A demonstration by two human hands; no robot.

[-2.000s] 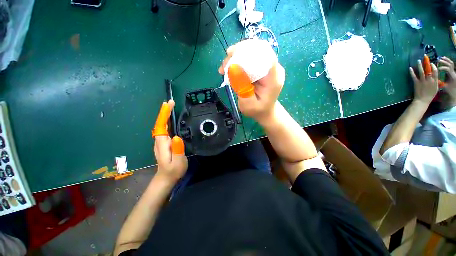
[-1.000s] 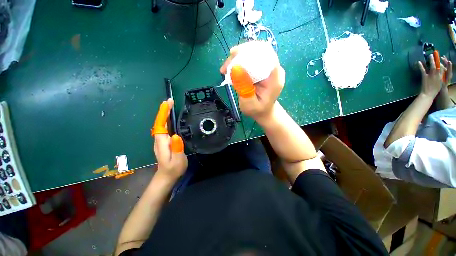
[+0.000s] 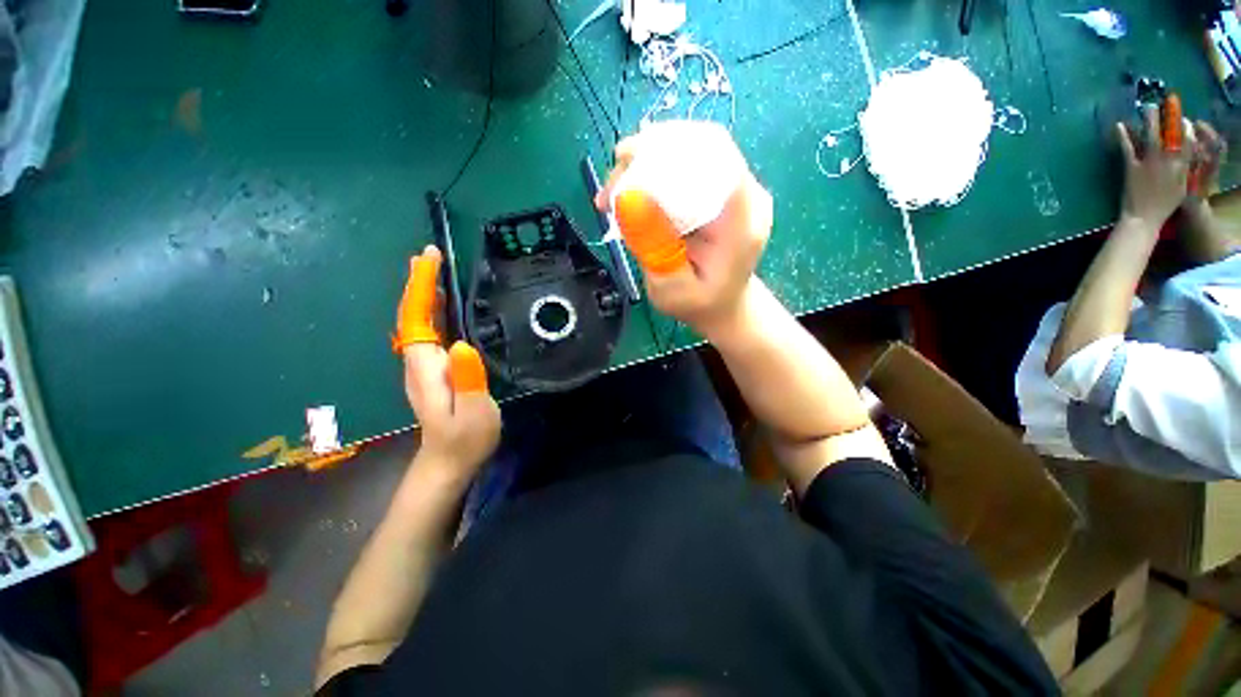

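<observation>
A black plastic housing [image 3: 528, 316] with a ringed hole lies on the green bench, its squarer end facing away. Black bars lie at its left [image 3: 448, 234] and right [image 3: 599, 199]. My left hand [image 3: 447, 365], with orange finger cots, rests at the housing's left side, thumb and index finger apart; whether it touches the housing is unclear. My right hand [image 3: 691, 238] is closed around a washed-out white object [image 3: 681, 166] above the right bar. A small pale tip shows at the object's lower left. Whether it is tissue or a bottle cannot be told.
A white wire bundle [image 3: 928, 132] lies to the right, looser white wires [image 3: 687, 75] beyond my right hand. A dark cylinder [image 3: 493, 48] stands at the far side with thin black wires. A parts tray [image 3: 41, 470] is at left. Another person's hands [image 3: 1157, 170] work at right.
The view has shifted, so the housing and bench items appear higher and slightly left. My right hand is slightly nearer my body relative to the housing. The other person's hands have moved.
</observation>
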